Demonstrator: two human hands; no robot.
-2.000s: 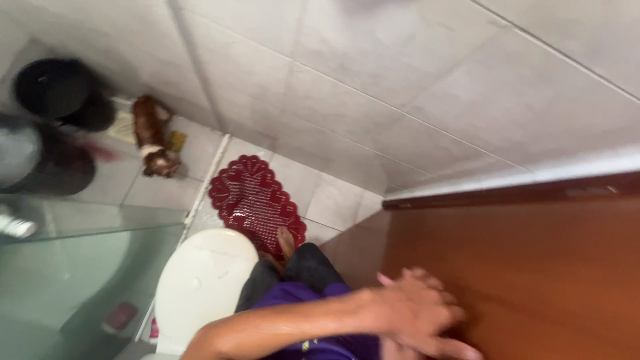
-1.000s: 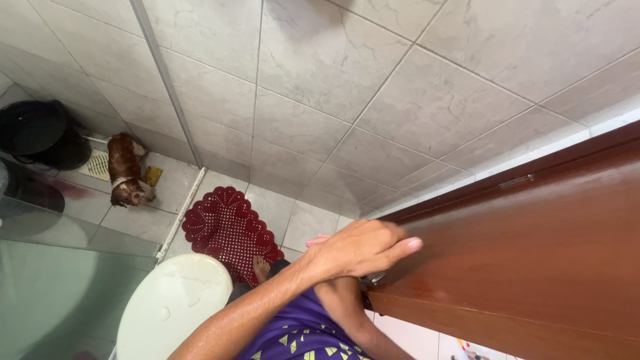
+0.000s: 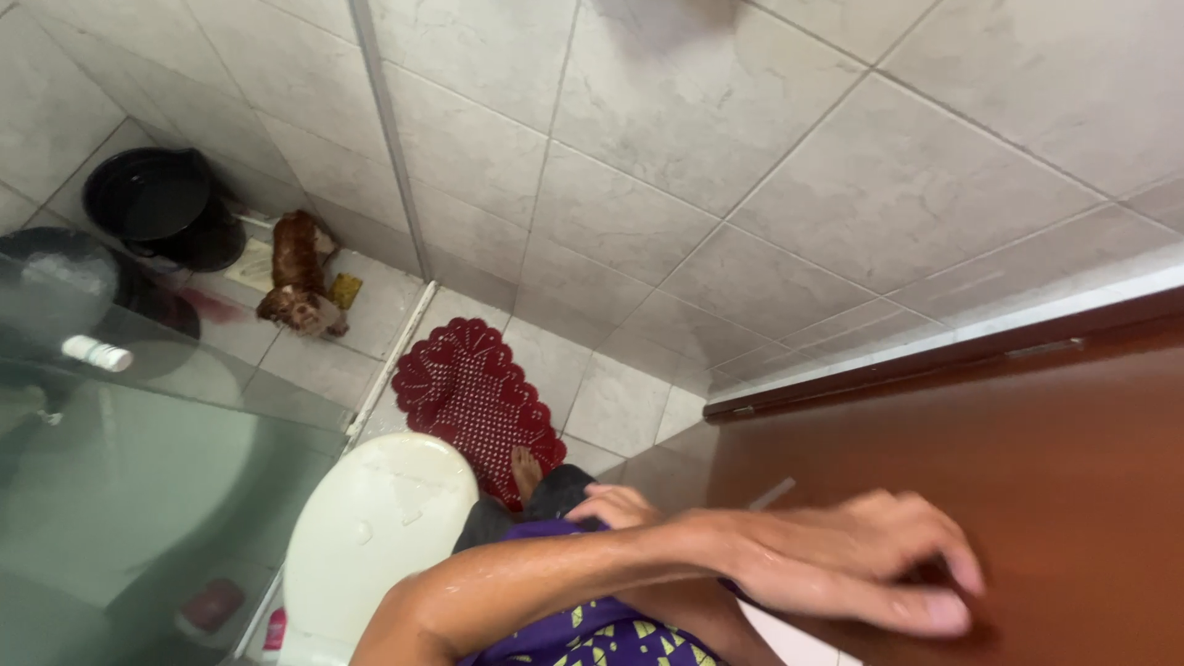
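My left hand stretches to the right across my body, over the face of a brown wooden door. It holds nothing and its fingers are apart; whether it touches the door is unclear. My left forearm crosses above my right arm. My right hand shows only in part, its fingers by my dark shorts and purple patterned shirt, with nothing visible in them. Water drops glisten on the left arm. Left of my body lies the closed white toilet lid, with wet spots on it.
A small wet brown dog stands on the shower floor beside a black bucket. A glass panel stands at left. My bare foot rests on a red crocheted mat. A tiled wall rises ahead.
My left hand, near the door's edge a second ago, now reaches farther right over the door face. The fingers of my right hand now show left of the left wrist.
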